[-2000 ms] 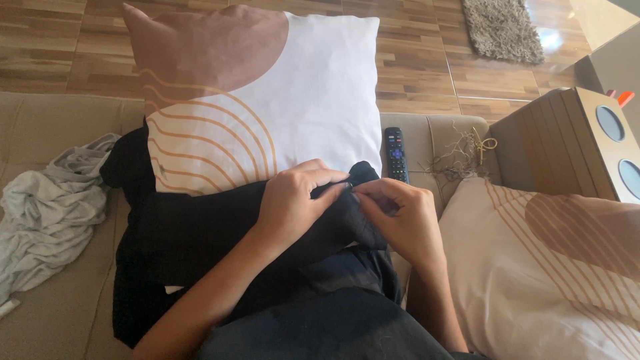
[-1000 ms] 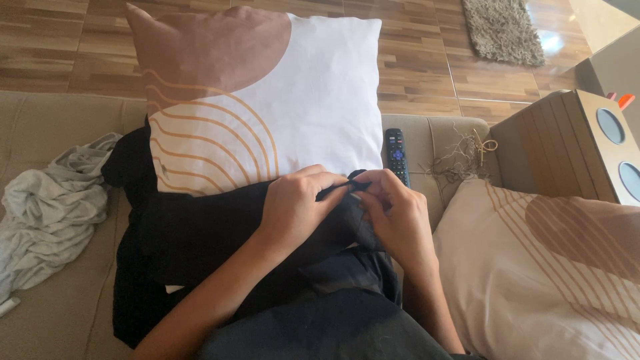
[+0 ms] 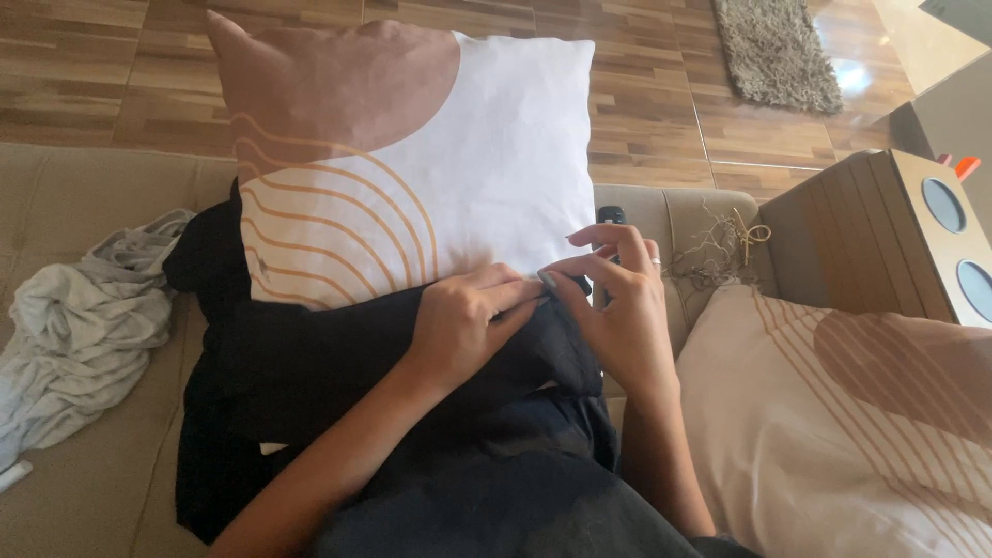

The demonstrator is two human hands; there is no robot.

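Black fabric (image 3: 325,372) lies bunched across my lap and over the lower edge of a white and brown cushion (image 3: 511,139) with orange curved lines. My left hand (image 3: 477,318) pinches the edge of this fabric near the cushion's lower right corner. Touching the same spot, my right hand (image 3: 620,294) has its thumb and index finger close together at the fabric edge, the other fingers raised. A ring shows on one of its fingers. Whether a small item sits between the fingertips is too small to tell.
Grey crumpled cloth (image 3: 85,333) lies on the beige sofa (image 3: 85,496) at left. Behind my right hand is a black remote control (image 3: 611,215). Dried twigs (image 3: 717,248), a box-like armrest with round cup holders (image 3: 860,225) and a second patterned cushion (image 3: 814,434) are at right. A shaggy rug (image 3: 775,54) lies beyond.
My right hand's fingers have lifted and spread a little from the closed pinch seen earlier, and now cover more of the remote control. My left hand stays at the fabric edge.
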